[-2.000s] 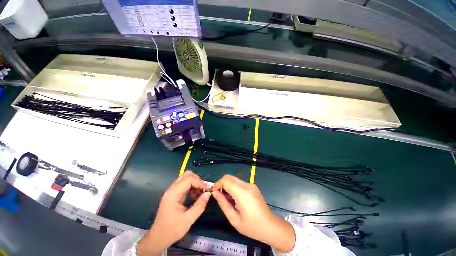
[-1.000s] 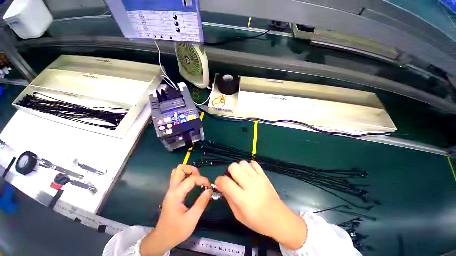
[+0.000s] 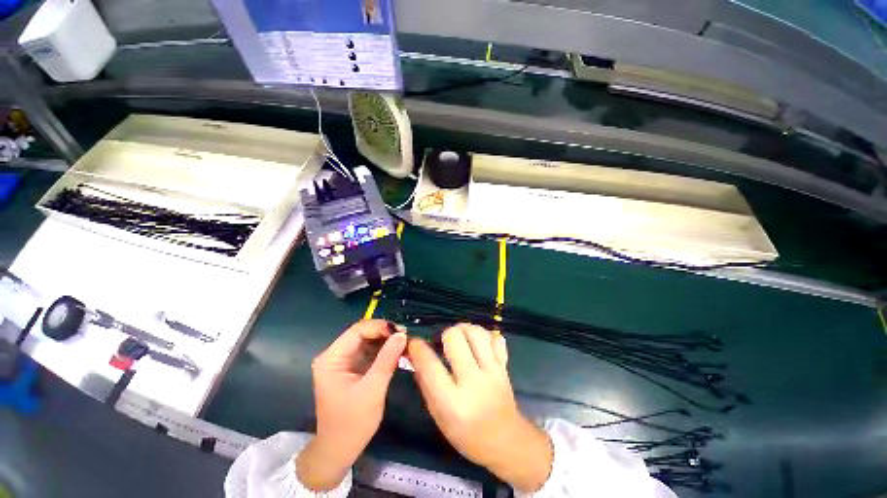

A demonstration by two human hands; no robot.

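My left hand point(image 3: 352, 384) and my right hand point(image 3: 474, 394) meet at the fingertips over the green mat. They pinch a tiny cable end point(image 3: 404, 361) with a pale bit showing between the fingers; its details are too small to tell. A thin black cable point(image 3: 574, 401) shows to the right of my right hand. A bundle of black cables point(image 3: 584, 336) lies behind my hands, running right. Another bundle of black cable ends point(image 3: 692, 462) lies at the lower right.
A grey button box point(image 3: 350, 238) stands behind my hands, with a small fan point(image 3: 381, 131) beyond. A long cream tray point(image 3: 622, 209) holds a black roll point(image 3: 448, 169) at its left. A divided tray point(image 3: 195, 160) and measuring tools point(image 3: 131, 336) are left. A ruler strip point(image 3: 418, 480) runs along the front.
My hands stay together at the fingertips but their grip on the small end has changed. My right hand has turned more upright and moved slightly left. The camera view has shifted slightly.
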